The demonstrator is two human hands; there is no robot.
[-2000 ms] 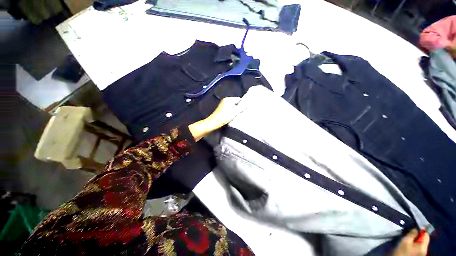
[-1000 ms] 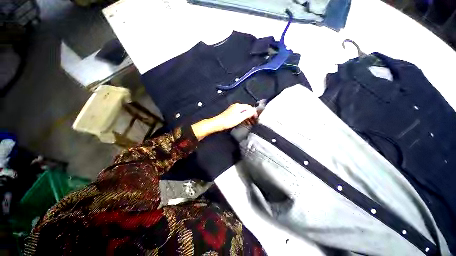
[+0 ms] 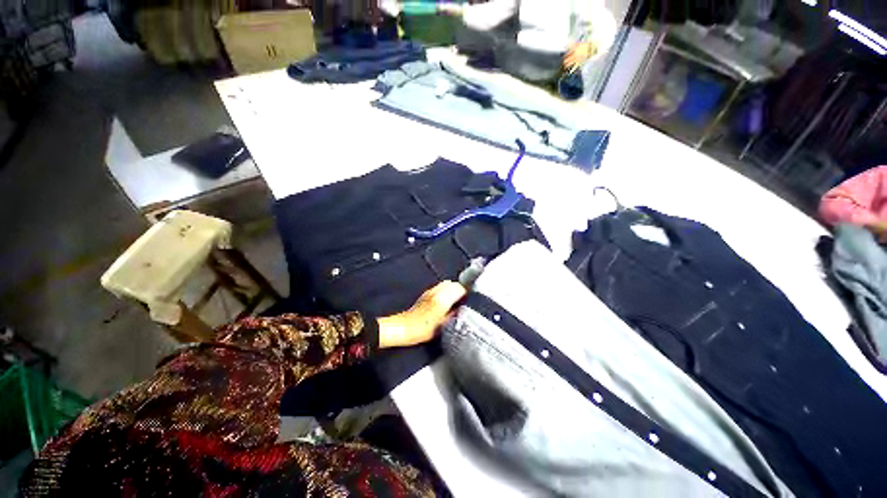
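A denim garment with its pale grey wrong side (image 3: 584,336) out lies over the table, its dark button placket (image 3: 593,394) with white dots running diagonally down to the right. My left hand (image 3: 435,311) is closed on the upper left end of this garment, beside the sleeveless denim garment. My right hand is out of the picture. The sleeveless dark denim garment (image 3: 340,233) lies behind my left hand with a blue clothes hanger (image 3: 477,216) on it. A long dark denim garment (image 3: 720,321) with a thin hook at its neck lies at right.
The white table (image 3: 292,146) holds lighter blue denim (image 3: 457,107) at its far end. A person's hand (image 3: 581,53) shows behind the table. A stool (image 3: 165,263) stands at left, a green crate (image 3: 34,404) at lower left. Pink and grey cloth (image 3: 861,204) is at the right edge.
The view has tilted up, showing more of the far table and a person there. My right hand, seen earlier at the garment's lower right, has left the picture. My left hand stays at the garment's upper end.
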